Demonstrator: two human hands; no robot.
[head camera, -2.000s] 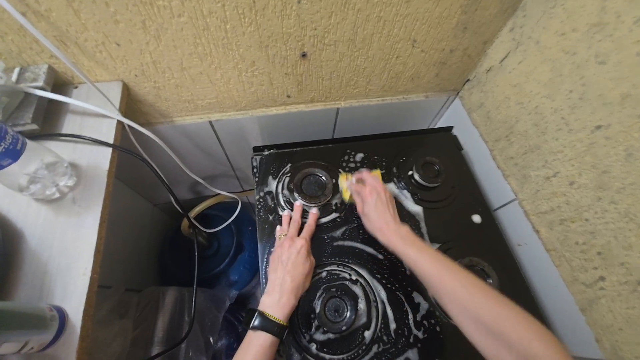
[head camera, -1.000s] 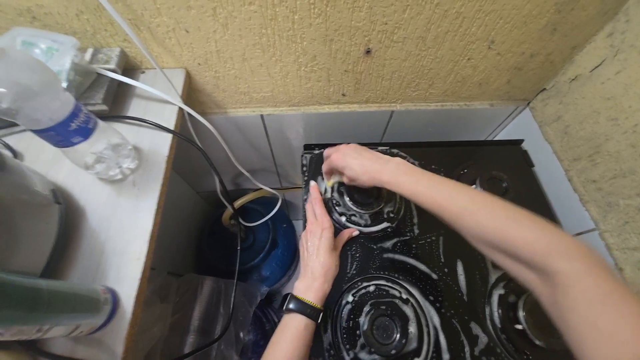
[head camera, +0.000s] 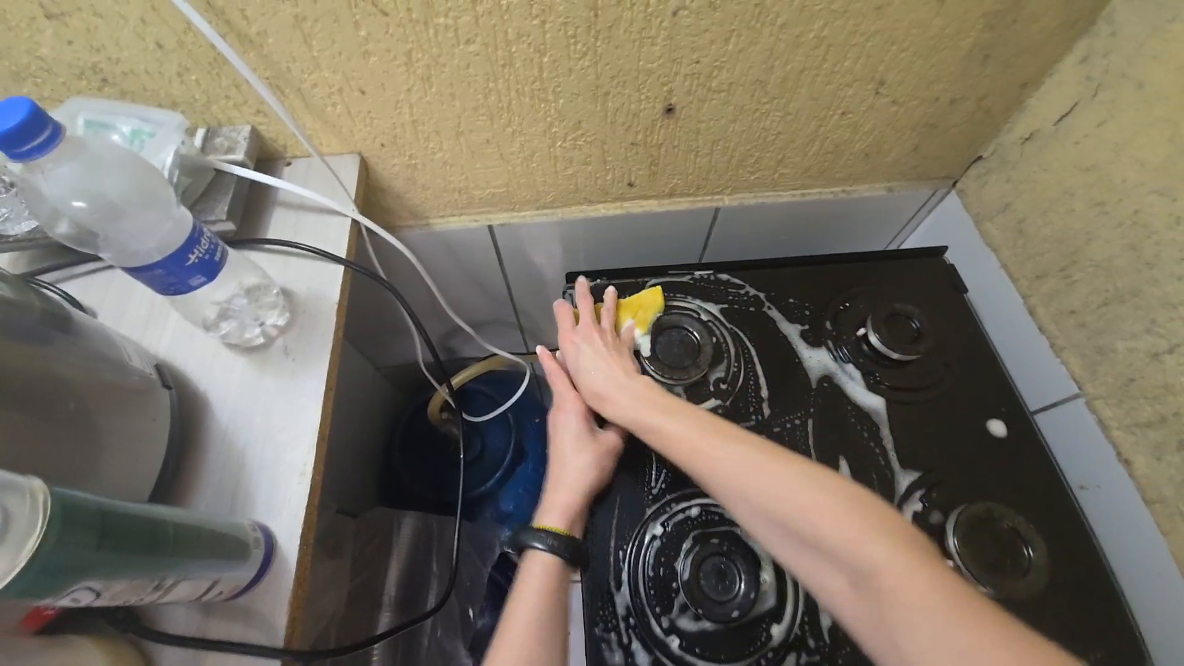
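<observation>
My right hand (head camera: 601, 356) presses a yellow sponge (head camera: 646, 305) with its fingers spread over it, at the back left corner of a black stovetop (head camera: 786, 416). Soap suds streak the stovetop around several burners; the back left burner (head camera: 682, 348) is just right of the sponge. My left hand (head camera: 578, 453), with a dark band on the wrist, lies at the stove's left edge, partly behind my right hand. Its fingers look extended, and nothing shows in it.
A blue gas cylinder (head camera: 472, 444) with a hose stands left of the stove. White and black cables (head camera: 460, 518) hang in front of it. A plastic bottle (head camera: 153, 222) and a green container (head camera: 139, 546) lie or stand on the white counter (head camera: 277, 388). Textured walls border the stove.
My right hand has moved with the sponge from right of the back left burner to the stove's back left corner. My left hand has moved to the left edge. The view has shifted left.
</observation>
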